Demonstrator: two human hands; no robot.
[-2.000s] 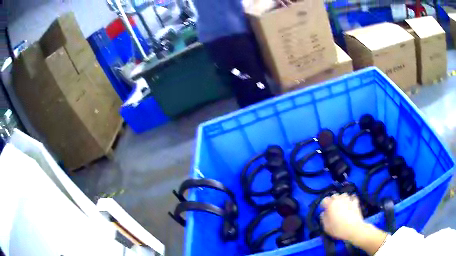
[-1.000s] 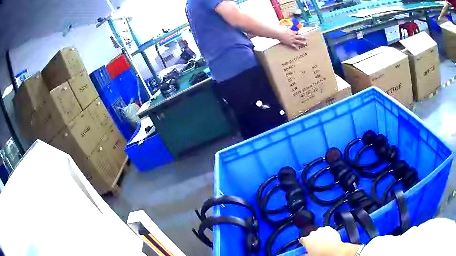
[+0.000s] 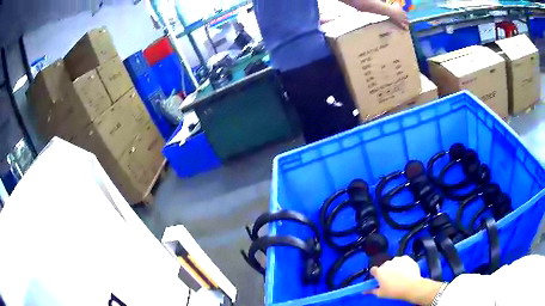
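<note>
A large blue bin point(image 3: 382, 143) stands in front of me on the right. Black headphones point(image 3: 361, 209) lie in it in rows, their bands curved to the left. Two black headbands point(image 3: 281, 242) hang over its left rim, and several more point(image 3: 493, 245) hang over the near rim. My right hand point(image 3: 397, 278), in a white sleeve, comes from the lower right and grips the near rim, close beside a headphone's round cup. No headphone shows in the hand. My left hand is out of the picture.
The white test box point(image 3: 66, 221) fills the lower left, with a white post bearing a yellow-black strip point(image 3: 197, 269) beside it. Behind stand a person point(image 3: 311, 72), a green bench point(image 3: 248, 116), stacked cartons point(image 3: 119, 125) and more cartons point(image 3: 382, 69) beyond the bin.
My right hand has moved left from over the headphones and the near row to the bin's near rim. The view has shifted. The other person's hand has moved along the carton.
</note>
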